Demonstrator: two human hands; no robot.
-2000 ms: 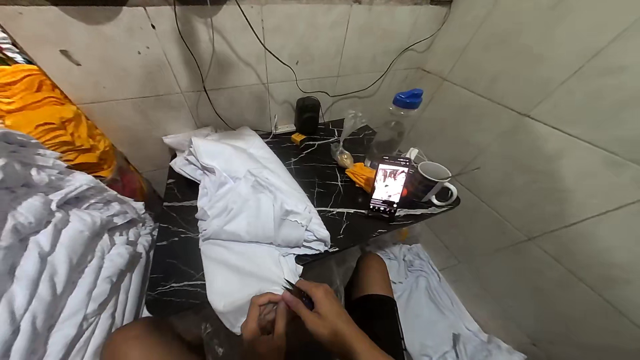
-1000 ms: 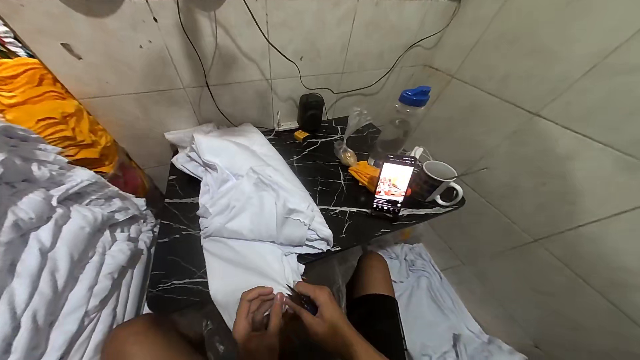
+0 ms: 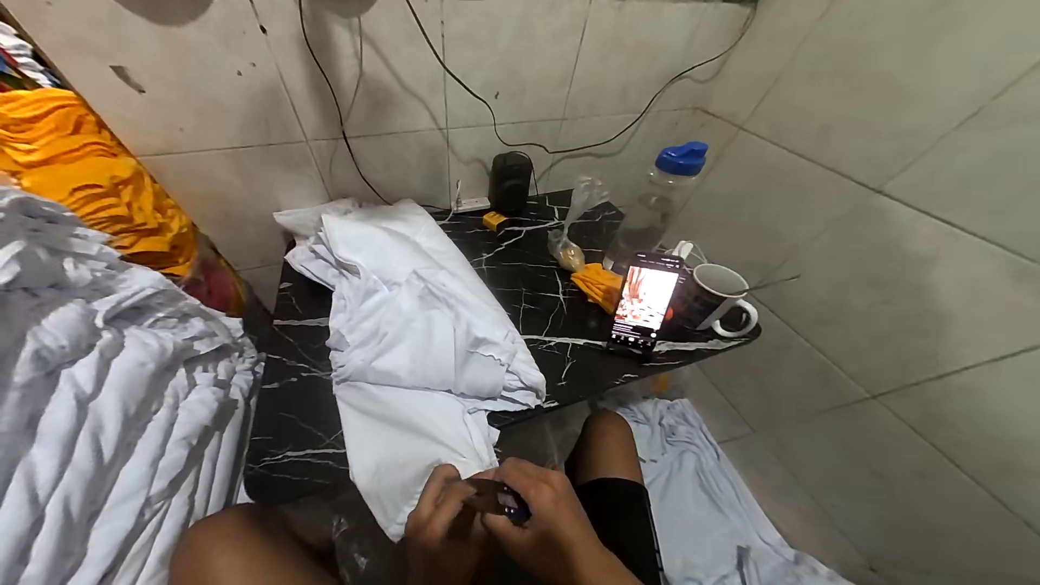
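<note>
White fabric (image 3: 422, 325) lies folded on a black marble-patterned table, and its near end hangs toward my lap. At that near end my left hand (image 3: 445, 516) pinches the cloth edge between thumb and fingers. Close beside it, my right hand (image 3: 540, 512) holds a small dark cutting tool (image 3: 500, 499), perhaps thread snippers, with its tip toward the left fingers. The fingers hide part of the tool and the cloth edge.
On the table (image 3: 296, 414) stand a lit phone (image 3: 644, 301), a mug (image 3: 715, 296) with a spoon, a water bottle (image 3: 654, 203), a black speaker-like device (image 3: 511, 183) and a knotted plastic bag (image 3: 572, 244). White cloth is piled at left (image 3: 122, 382); more lies at lower right (image 3: 699, 479).
The tool in my right hand has turned from pointing up and left to lying more level across the fingers. Both hands stay close together at the cloth's near end.
</note>
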